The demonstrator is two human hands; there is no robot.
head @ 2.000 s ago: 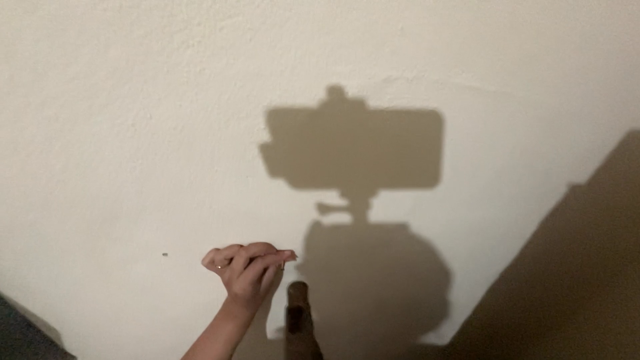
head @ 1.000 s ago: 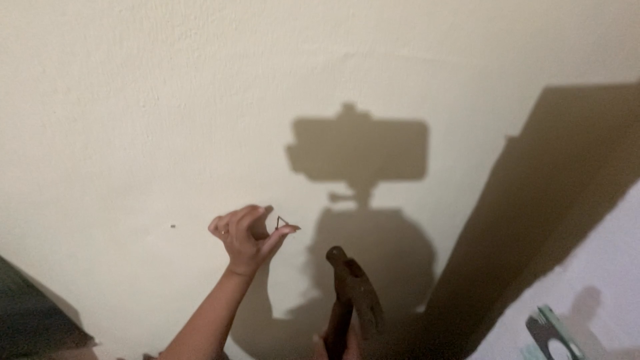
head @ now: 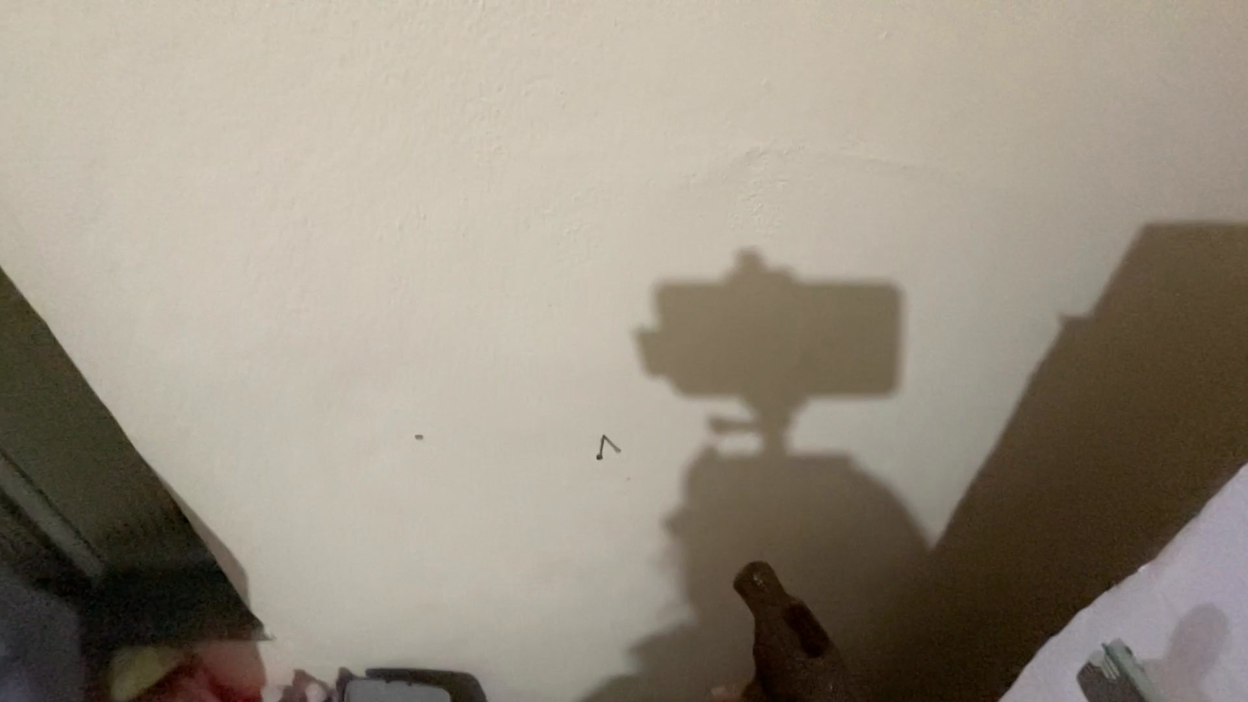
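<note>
A thin dark nail [head: 602, 448] sticks out of the cream-painted wall [head: 390, 244], and together with its shadow it forms a small upside-down V. Left of it, a small dark spot [head: 419, 437] marks the wall. The hammer [head: 795, 629] rises from the bottom edge, its dark metal head below and to the right of the nail and apart from it. Only a bit of my right hand [head: 726, 691] shows beside the hammer at the bottom edge; most of the grip is hidden. My left hand is out of view.
A dark, straight-edged object [head: 78, 419] borders the wall at left. Along the bottom left lie blurred red and yellow things and a dark-rimmed grey item [head: 400, 687]. At lower right is a pale surface [head: 1092, 643] with a green-and-dark object [head: 1116, 673]. Shadows cover part of the wall.
My left hand, at the nail a second ago, has left the view, and the nail stands in the wall by itself. The view has shifted, showing more items along the bottom.
</note>
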